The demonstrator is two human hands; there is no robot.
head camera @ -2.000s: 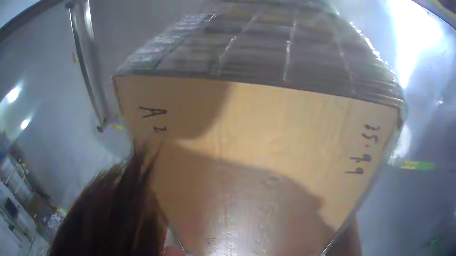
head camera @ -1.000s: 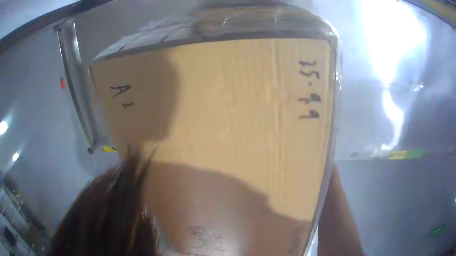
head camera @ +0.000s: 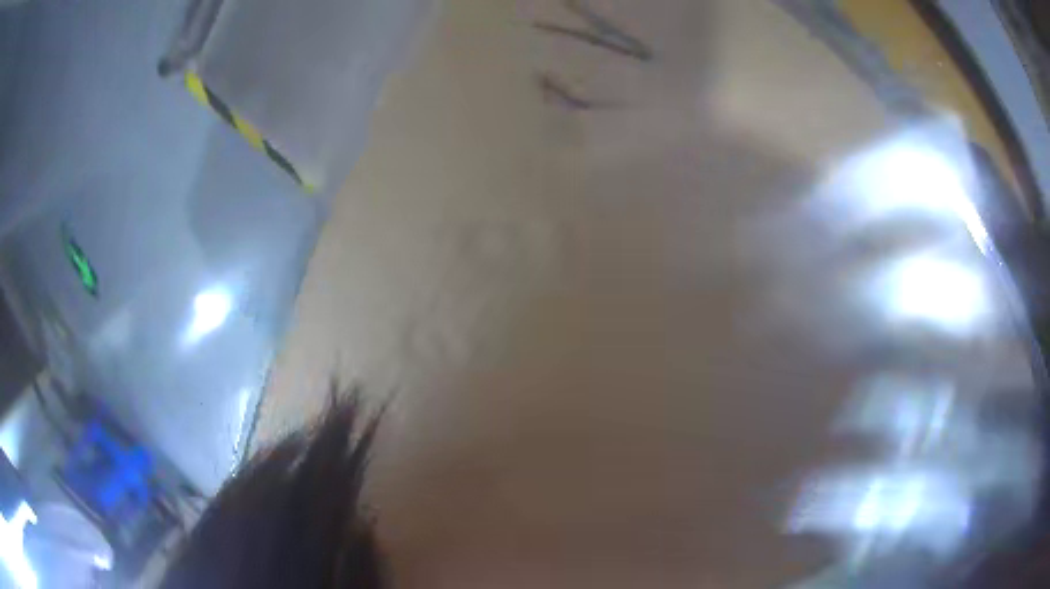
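Note:
A large tan cardboard cover sheet (head camera: 553, 311) fills the middle of the head view, very close and blurred. Dark handwritten marks show near its top. A clear, shiny plastic layer with bright glare (head camera: 921, 288) lies along its right side. Dark hair covers the lower left of the picture. Neither my left hand nor my right hand is visible.
A glossy grey floor (head camera: 150, 207) shows on the left, with a green mark (head camera: 81, 262) on it. Yellow-black striped tape (head camera: 248, 132) edges a grey surface at upper left. A blurred bright blue object (head camera: 115, 466) stands at lower left.
The cardboard face has come much closer and turned in view, and its "25.99" writing is out of sight. The bare arm at lower right has left view. Striped tape and the blue object have appeared.

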